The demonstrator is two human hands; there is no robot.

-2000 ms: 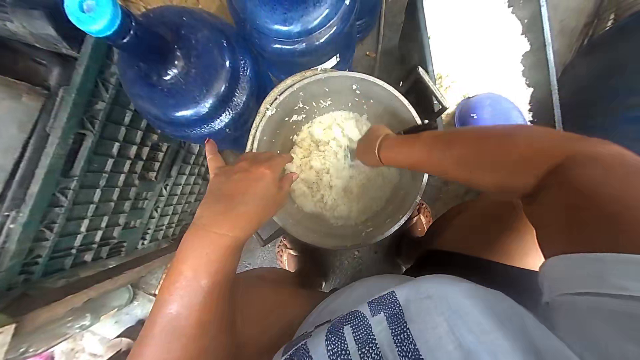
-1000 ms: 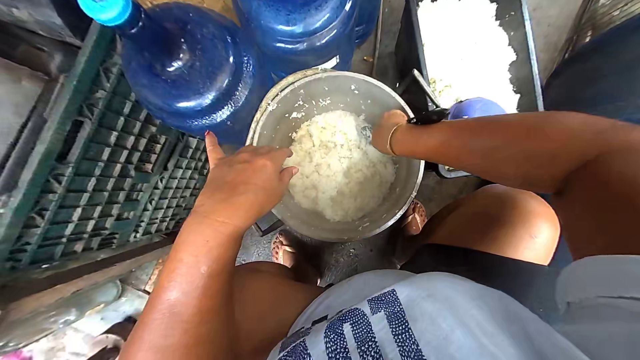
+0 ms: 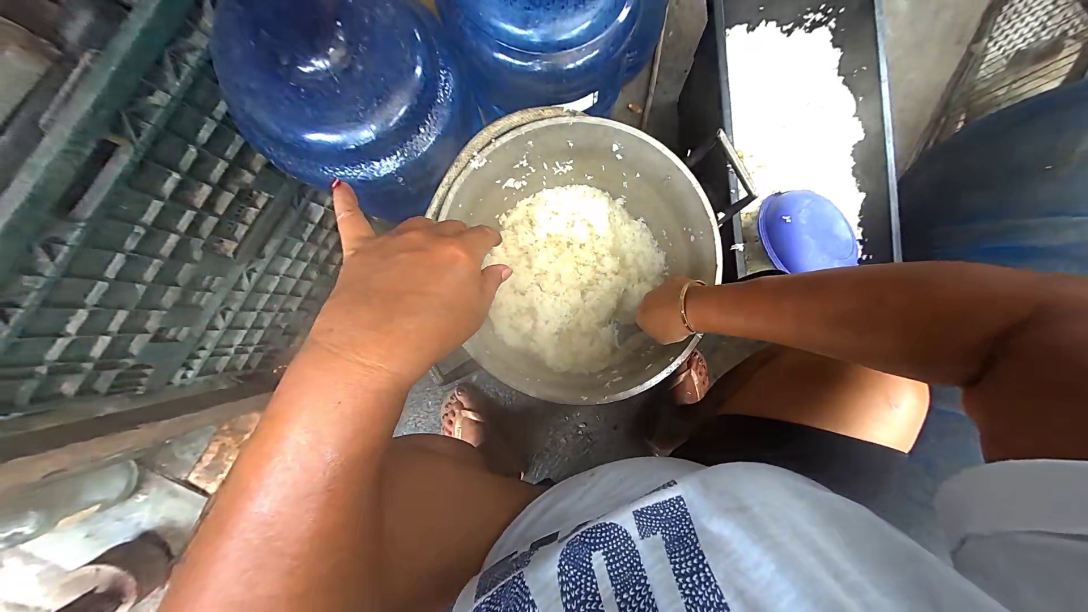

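Observation:
A large metal pot (image 3: 586, 387) with side handles stands between my feet and holds a mound of cooked white rice (image 3: 569, 272). My left hand (image 3: 416, 280) rests over the pot's left rim, its thumb and a finger over the inside and its index finger stretched outward. Inside the pot, at the lower right of the rice, my right hand (image 3: 667, 310) is closed on a utensil, of which only a small clear or shiny part shows beside the rice. Loose grains stick to the pot's inner wall.
Large blue water bottles (image 3: 340, 93) stand behind the pot. A green plastic crate (image 3: 161, 246) is at the left. At the right lie a dark tray (image 3: 888, 136) with white rice and a purple plastic container (image 3: 807, 231); a blue drum (image 3: 1003, 187) stands beyond.
My right hand has moved from the upper right of the rice down to its lower right side. My left hand stays at the pot's left rim. The rice mound has changed shape.

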